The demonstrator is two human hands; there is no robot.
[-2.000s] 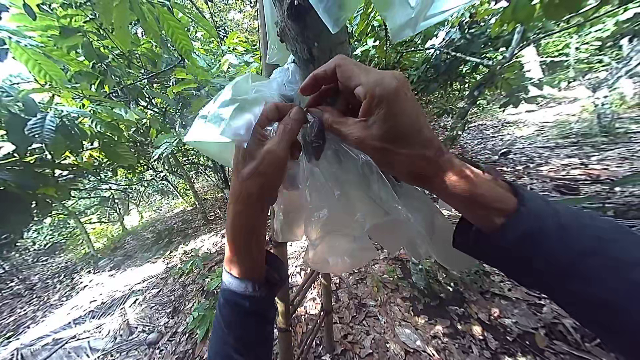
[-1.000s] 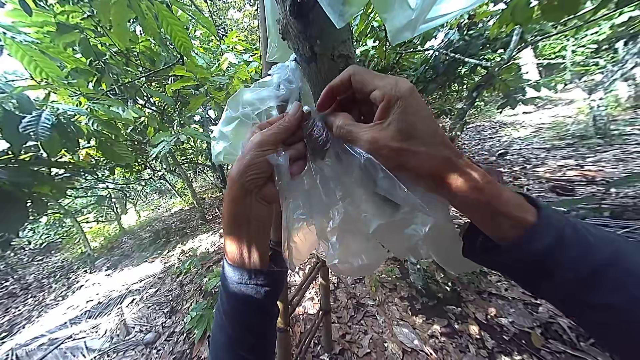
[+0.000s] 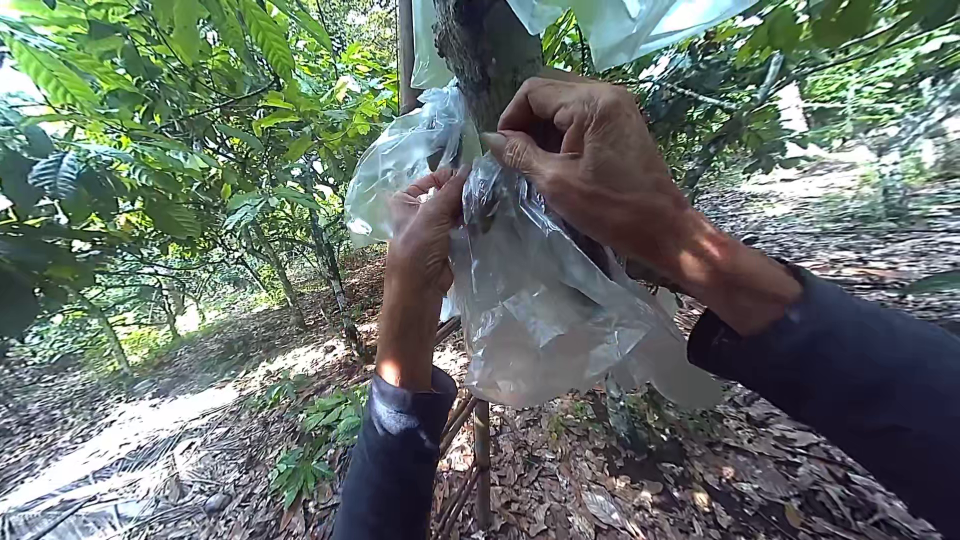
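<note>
A clear plastic bag (image 3: 540,322) hangs in front of a tree trunk, its gathered top between my two hands. My left hand (image 3: 427,225) pinches the left edge of that gathered plastic between thumb and fingers. Just above and to the right, my right hand (image 3: 585,142) has thumb and forefinger closed on the upper edge of the bag. Something dark, perhaps a pod or stem, shows through the plastic near the top; I cannot tell which. Another clear plastic bag (image 3: 382,180) is bunched against the trunk, behind my left hand.
The tree trunk (image 3: 491,52) rises behind my hands, with more plastic sheeting (image 3: 637,30) hanging at the top. Thin wooden poles (image 3: 482,465) stand below the bag. Leafy branches (image 3: 172,135) fill the left side, and dry leaf litter (image 3: 585,487) covers the ground.
The bag's lower part has shifted and hangs in a different shape. My fingers have moved a little at the gathered top, and the dark thing there is less exposed.
</note>
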